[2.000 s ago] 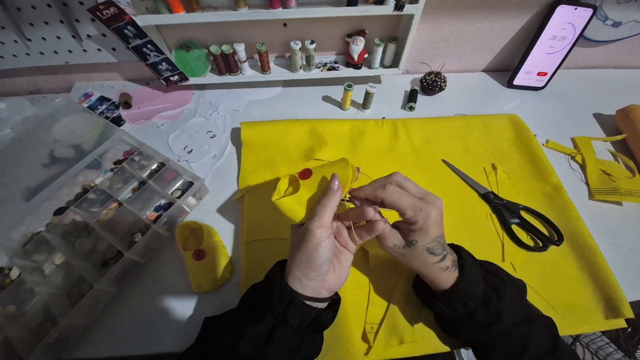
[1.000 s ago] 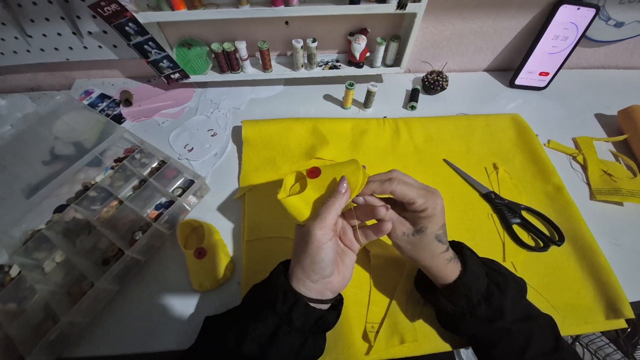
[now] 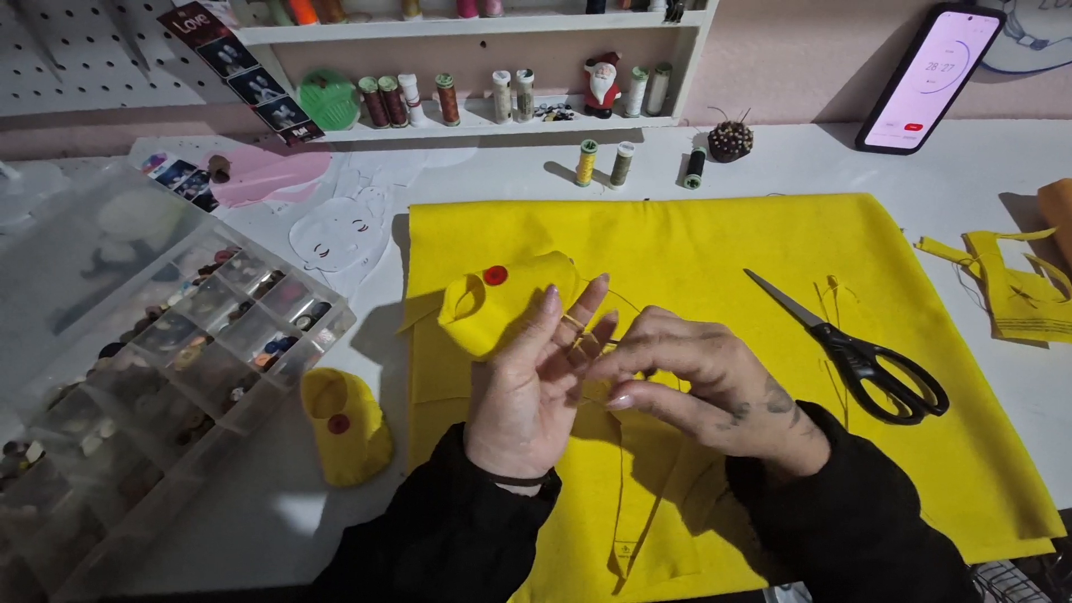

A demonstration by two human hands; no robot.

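Observation:
My left hand (image 3: 532, 377) holds a small yellow felt shoe (image 3: 511, 306) with a red button (image 3: 495, 275) on it, the shoe's opening facing left. Yellow thread (image 3: 624, 299) loops from the shoe's right end and crosses the fingers of my left hand. Just to the right, the fingertips of my right hand (image 3: 695, 377) are closed together on the thread by the left fingers; a needle there is too small to make out surely. A second yellow felt shoe (image 3: 347, 431), also with a red button, lies on the white table at the left.
Under my hands lies yellow felt (image 3: 754, 243), with black-handled scissors (image 3: 863, 360) and thread scraps at the right. A compartment box of buttons (image 3: 209, 335) stands left. Behind are thread spools (image 3: 586, 163), a pincushion (image 3: 731, 140), a phone (image 3: 930, 79) and a shelf (image 3: 477, 126). Felt scraps (image 3: 1017, 285) lie far right.
My right hand has drawn away from the shoe, and a gap shows between it and the shoe. The fingers of my left hand have spread, with thread across them.

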